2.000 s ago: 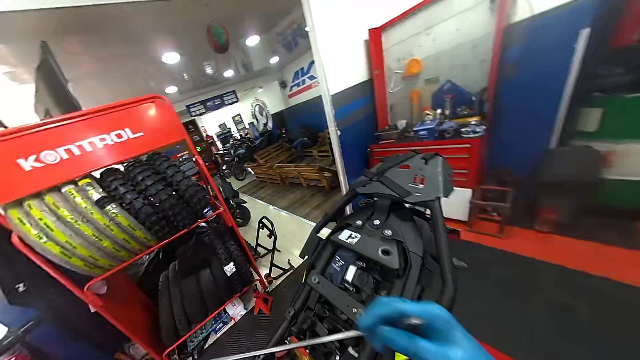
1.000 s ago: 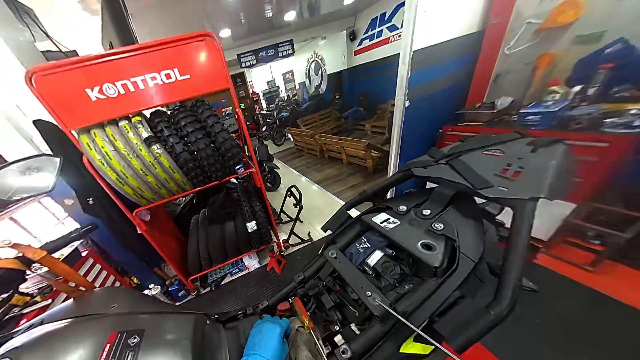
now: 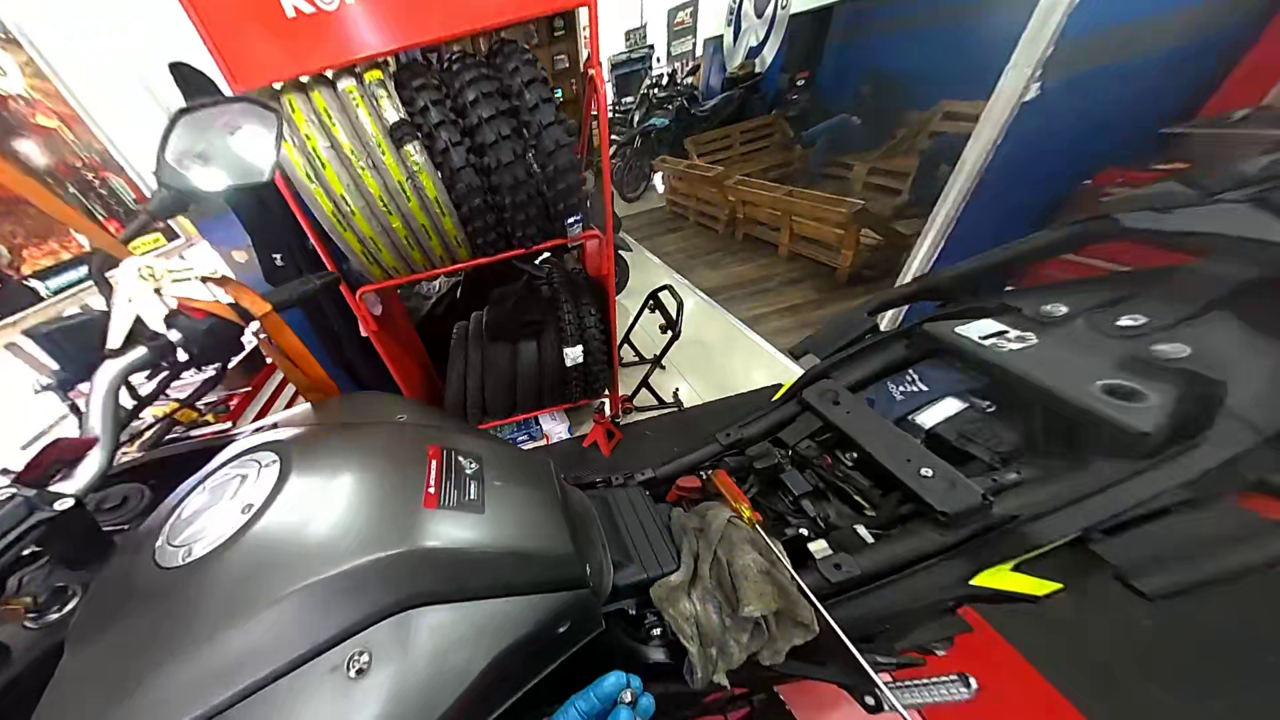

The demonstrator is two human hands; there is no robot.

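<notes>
My left hand (image 3: 605, 697), in a blue glove, shows only its fingers at the bottom edge. They pinch a small round metal part (image 3: 627, 696) beside the motorcycle frame; the rest is cut off. My right hand is out of view. Just to the right, a dirty grey rag (image 3: 735, 590) lies over the frame behind the grey fuel tank (image 3: 400, 540). A screwdriver with an orange and yellow handle (image 3: 735, 497) rests at the rag's upper edge, its long shaft pointing down to the right. Wiring connectors (image 3: 810, 490) lie exposed in the open seat area.
The black rear subframe (image 3: 900, 450) extends right, with a yellow-green piece (image 3: 1015, 580) below it. Behind the bike stand a red tire rack (image 3: 605, 240), a small red stand (image 3: 602, 435) and a black paddock stand (image 3: 655, 340). Handlebar and mirror (image 3: 222, 143) rise at left.
The view has swung toward the fuel tank. A gloved hand near the rear subframe two seconds ago is no longer there; gloved fingers now show at the bottom edge, in front of the frame.
</notes>
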